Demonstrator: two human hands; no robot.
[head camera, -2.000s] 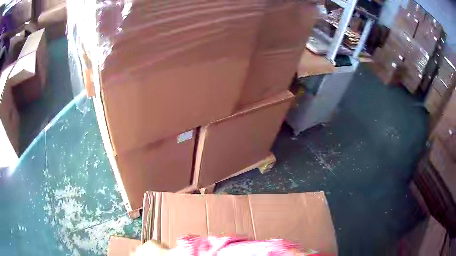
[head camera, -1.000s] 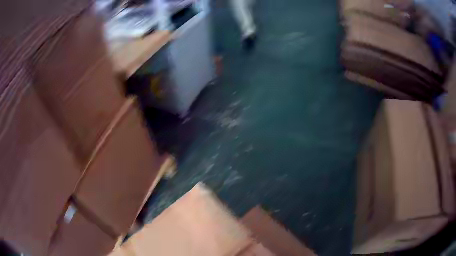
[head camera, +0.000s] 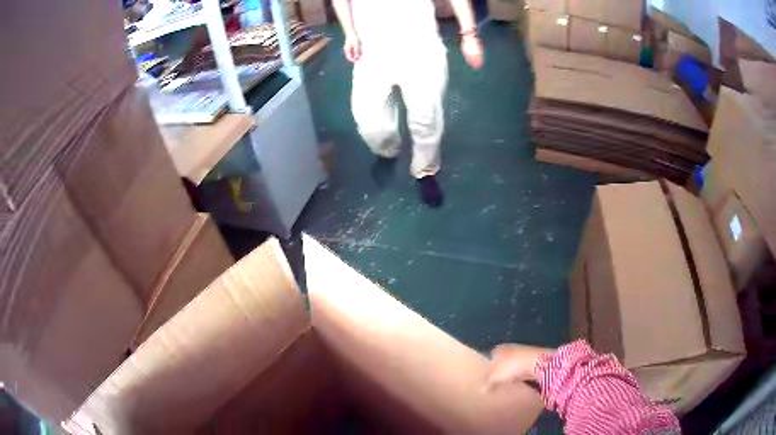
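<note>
An open corrugated carton (head camera: 340, 382) lies at the bottom centre, its inside dark. One carton flap (head camera: 204, 331) stands out to the left, and a paler flap (head camera: 400, 340) slants down to the right. My right hand (head camera: 513, 364), below a red-and-white striped sleeve, is at the outer edge of the right flap and grips it; the fingers are partly hidden. My left hand is not in the picture.
A person (head camera: 400, 85) in pale clothes faces me on the green floor (head camera: 485, 221). Stretch-wrapped cartons (head camera: 68, 238) stand left, beside a workbench (head camera: 204, 140). At right are a closed carton (head camera: 638, 272) and a stack of flattened cartons (head camera: 613, 110).
The view has swung right. The carton in front now shows its open inside and spread flaps. My right hand and sleeve now show at lower right. The person has come much nearer.
</note>
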